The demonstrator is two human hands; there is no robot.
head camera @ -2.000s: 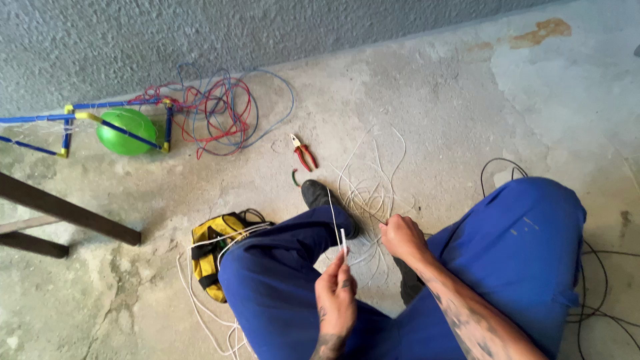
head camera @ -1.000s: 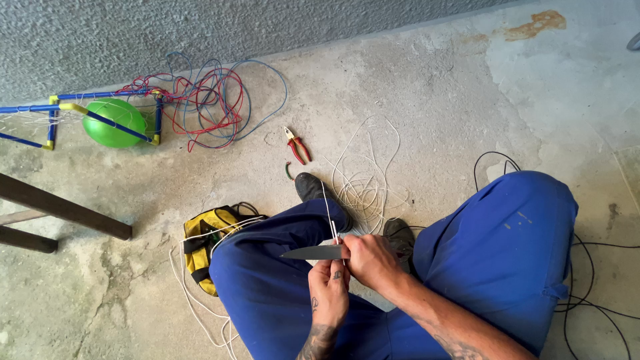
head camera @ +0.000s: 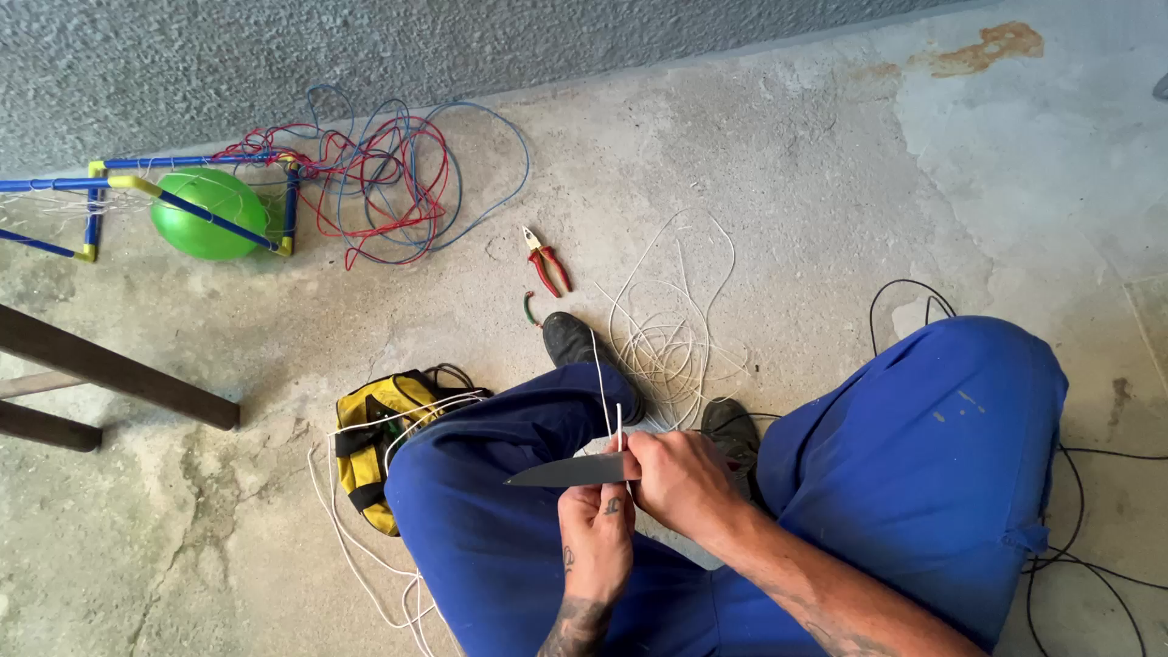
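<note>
My right hand grips a knife whose blade points left and lies across a white cable. Just below the blade, my left hand pinches the white cable between thumb and fingers. The short cable end sticks up past the blade, beside a thinner white strand that rises toward my shoe. The knife's handle is hidden in my right fist. Beyond my shoes, a loose tangle of thin white wire lies on the concrete floor.
Combination pliers with red handles lie beyond my shoe, near a short green wire piece. A yellow and black tool bag sits left of my knee. Red and blue wires, a green balloon, dark legs and black cable surround me.
Two seconds ago my hands were apart with no knife visible. A second ago the knife was in my right hand at the cable. My hands are now together there.
</note>
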